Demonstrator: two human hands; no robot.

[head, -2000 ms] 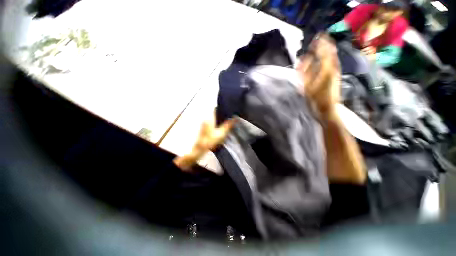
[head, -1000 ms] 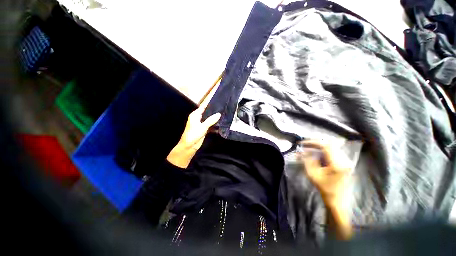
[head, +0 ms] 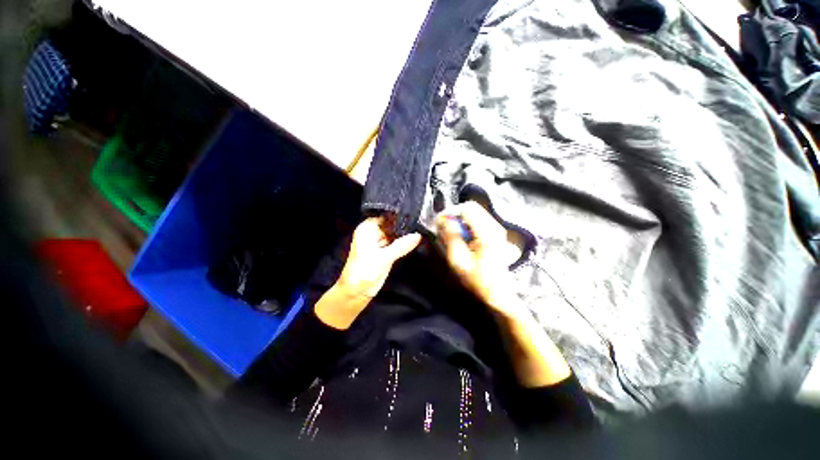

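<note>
A large denim garment lies over the table and my lap, its pale grey wrong side (head: pixel 575 153) up. Its long navy placket (head: pixel 418 108) runs down towards me. My left hand (head: pixel 367 265) holds the near end of the placket between thumb and fingers. My right hand (head: pixel 472 247) is just right of it, curled around thread snips (head: pixel 462 228), of which only a blue part shows at the palm. The blades cannot be made out. A dark looped opening (head: pixel 517 243) of the garment lies right of my right hand.
The white table (head: pixel 279 63) spans the top left. A blue crate (head: pixel 193 305) with dark cloth inside is left of my lap. A green container (head: pixel 121 184) and a red one (head: pixel 90 278) lie beyond it. A dark garment pile (head: pixel 787 63) is at the far right.
My right hand has moved left from the grey cloth to beside my left hand. My left hand has shifted slightly down, to the placket's near end. Earlier the view pointed further right.
</note>
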